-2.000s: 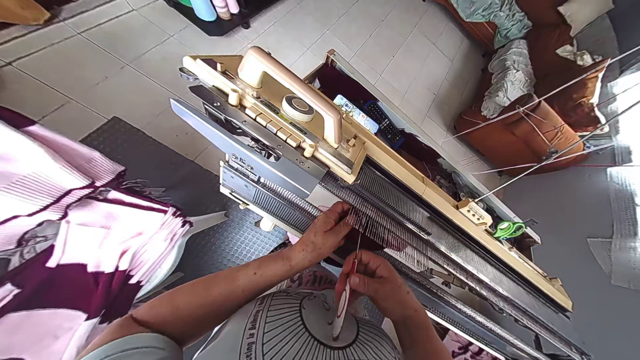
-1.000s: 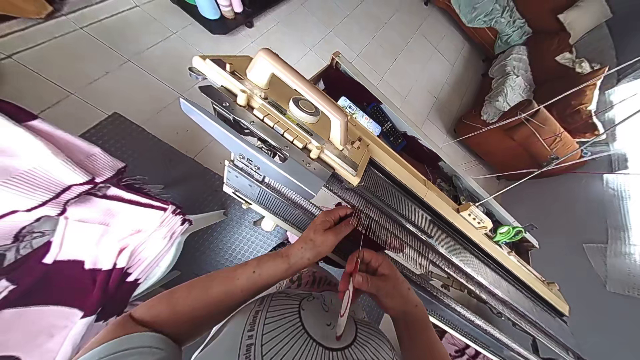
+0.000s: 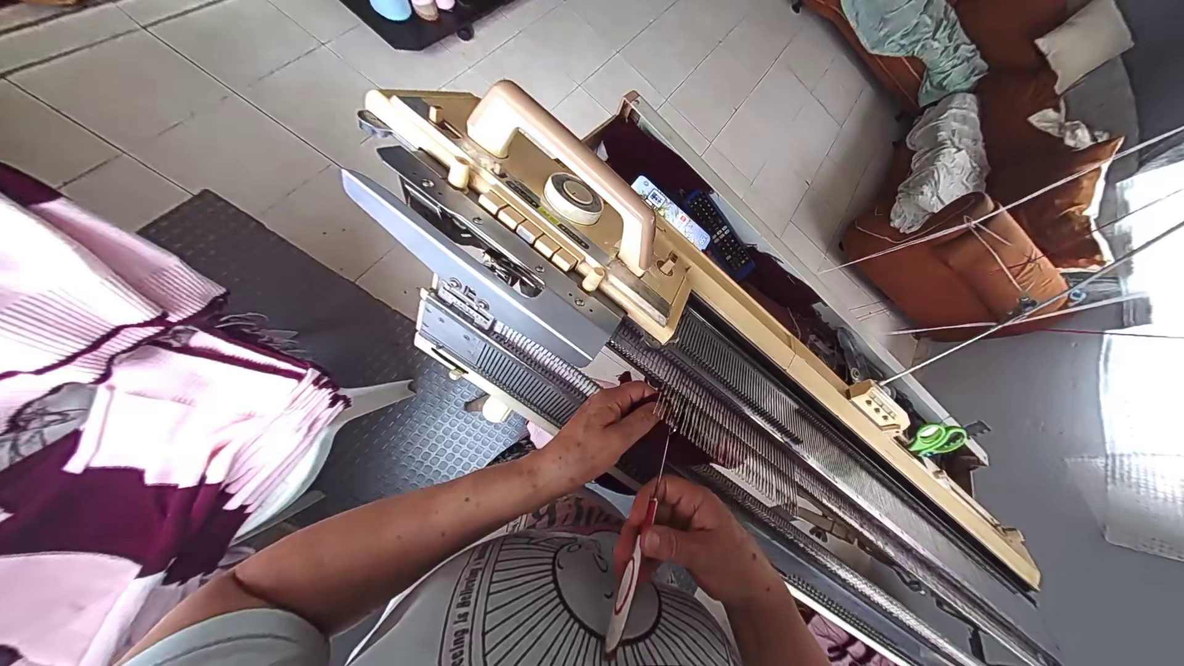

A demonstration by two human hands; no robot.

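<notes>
A knitting machine [image 3: 786, 398] with a cream carriage [image 3: 555, 208] at its upper left end runs diagonally down to the right. My left hand [image 3: 606, 430] is at the needle bed just below the carriage, fingertips pinched at the edge of the dark maroon knitting [image 3: 671, 449]; whether they grip fabric or yarn is too small to tell. My right hand [image 3: 694, 536] holds a red and white handled latch tool [image 3: 629, 583], its thin metal shaft pointing up to the needles beside my left fingertips. The tool's tip is hard to make out there.
Green-handled scissors [image 3: 937, 438] lie on the machine's far right part. Behind the carriage a tray holds a remote control [image 3: 720, 233]. Pink and maroon knitted pieces [image 3: 185, 416] are heaped at the left. Yarn strands [image 3: 1017, 203] stretch across the right. A brown sofa [image 3: 962, 268] stands beyond.
</notes>
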